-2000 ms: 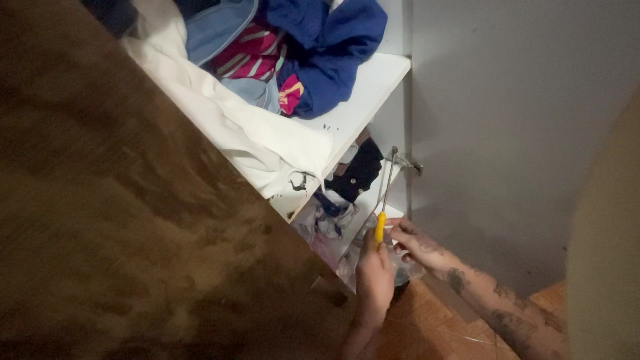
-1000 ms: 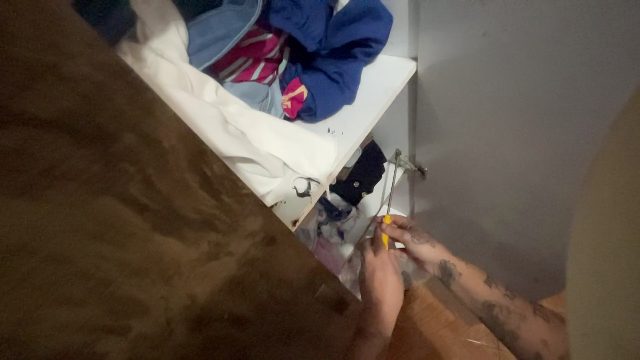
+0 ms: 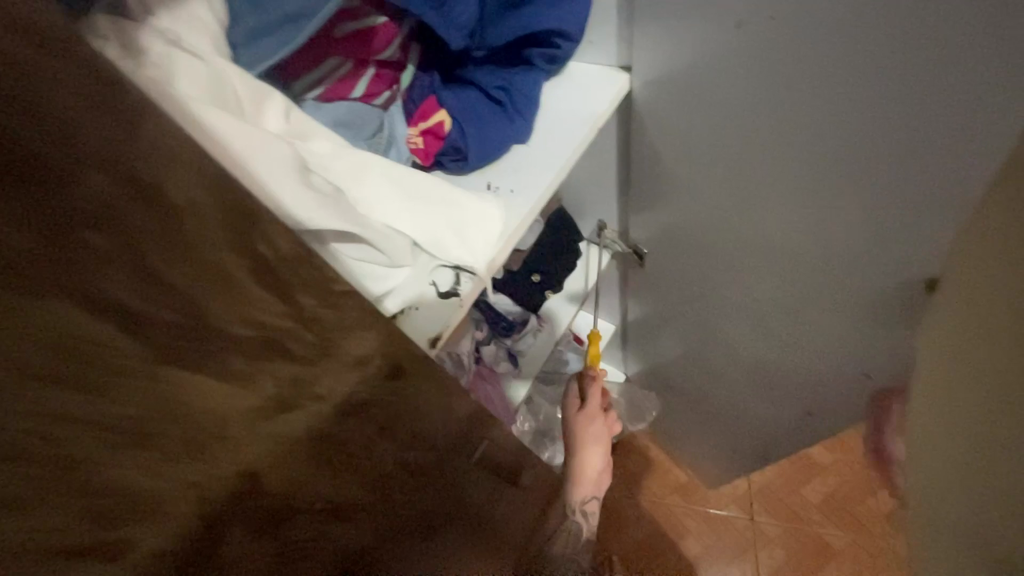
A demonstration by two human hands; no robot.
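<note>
My left hand (image 3: 590,424) holds a screwdriver by its yellow handle (image 3: 593,350). The thin metal shaft (image 3: 597,288) points up, and its tip is at a metal hinge (image 3: 620,242) joining the cabinet side and a grey door panel (image 3: 768,208). Whether the tip sits in a screw is too small to tell. At the right, beside a beige blurred surface, a smeared skin-coloured shape looks like my right hand (image 3: 886,436); its fingers cannot be made out.
A brown panel (image 3: 200,384) fills the lower left. White cloth (image 3: 344,176) and a blue garment (image 3: 512,72) lie on a white shelf (image 3: 576,112). Below are dark clothing (image 3: 548,256) and a clear plastic bag (image 3: 540,420). Orange tiled floor (image 3: 800,504) shows at the bottom right.
My right hand has left the screwdriver handle, where both hands were together, and the tattooed forearm is gone from the lower right. My left hand still holds the screwdriver at the hinge.
</note>
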